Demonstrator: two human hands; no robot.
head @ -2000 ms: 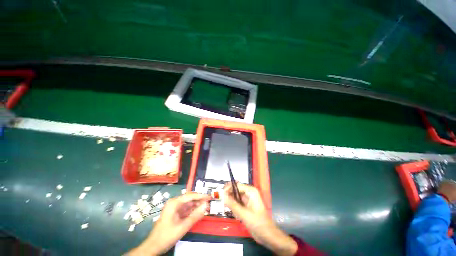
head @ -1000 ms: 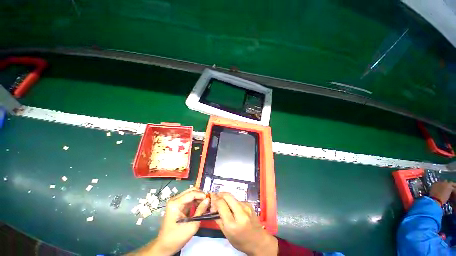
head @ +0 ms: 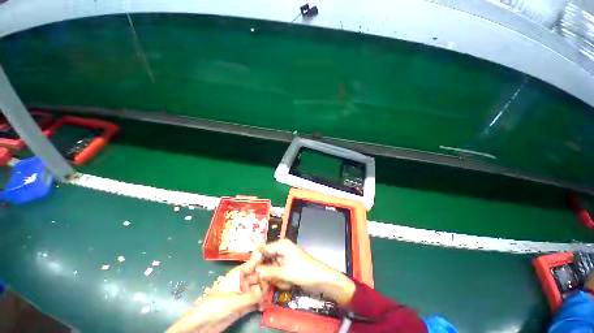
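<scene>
An open tablet unit [head: 322,235] with a smooth grey rectangle lies in an orange-red frame [head: 362,244]. My right hand [head: 290,266] is over the frame's left side, its fingers meeting those of my left hand [head: 244,286]. The fingertips are bunched together near the lower right of the red parts bin [head: 238,227], which holds cream pieces. What the fingers hold, if anything, is hidden and blurred. The board at the tablet's near end [head: 306,303] shows partly below my right wrist.
A white frame [head: 286,166] with another tablet lies behind the orange-red one. A blue bin [head: 30,180] stands at far left by a post. Small cream pieces [head: 156,263] are scattered on the bench. Another person's blue sleeve [head: 573,315] and a red frame [head: 551,286] are at right.
The view has tilted up and to the left, bringing in the blue bin. My hands have moved from over the board toward the red bin. The dark tool is no longer clearly visible.
</scene>
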